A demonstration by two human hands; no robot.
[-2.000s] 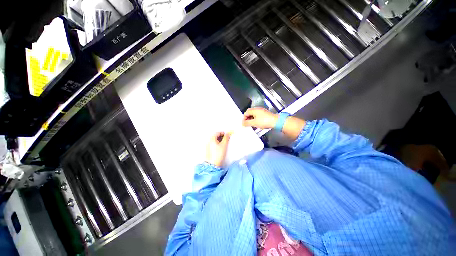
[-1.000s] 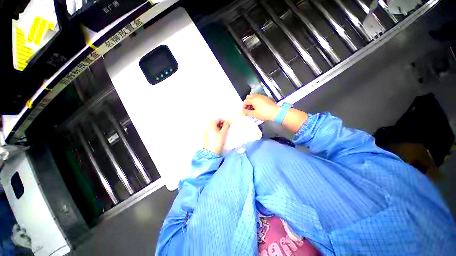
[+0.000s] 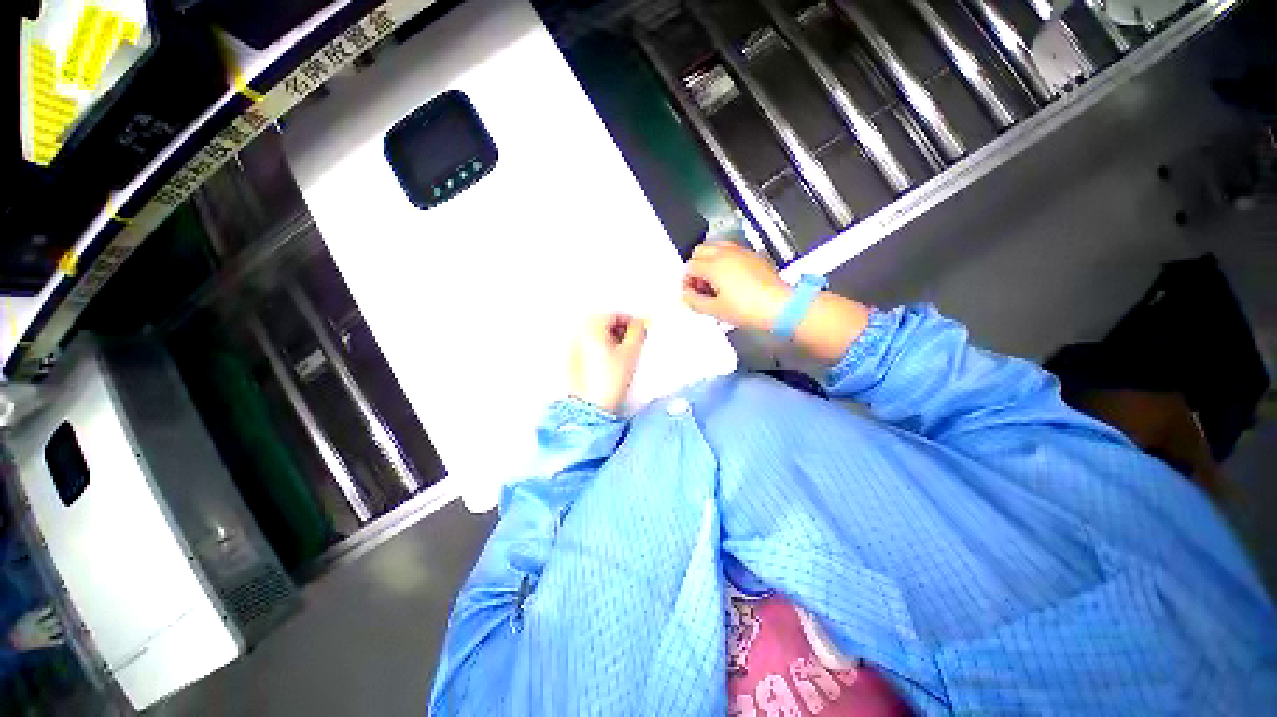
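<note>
A large flat white unit [image 3: 518, 238] with a black rounded display panel [image 3: 441, 150] lies across the roller conveyor in front of me. My left hand [image 3: 609, 362] is over its near end, fingers curled with the fingertips together. My right hand [image 3: 731, 284], with a light blue wrist strap [image 3: 800, 305], is at the unit's near right edge, fingers also pinched. The white surface is overexposed, so I cannot tell whether a label or anything else is between the fingertips of either hand.
Rollers [image 3: 840, 119] run to the upper right. A second white unit [image 3: 126, 560] stands at the lower left, a person's hand [image 3: 37, 628] beside it. A shelf edge with printed strips [image 3: 301, 84] and a bin with yellow-striped labels [image 3: 84, 63] are upper left. A black heap [image 3: 1190, 343] lies right.
The view has shifted, so the shelf and unit sit higher in the picture. The second unit at lower left shows more fully. Both hands keep nearly the same pose over the unit's near end.
</note>
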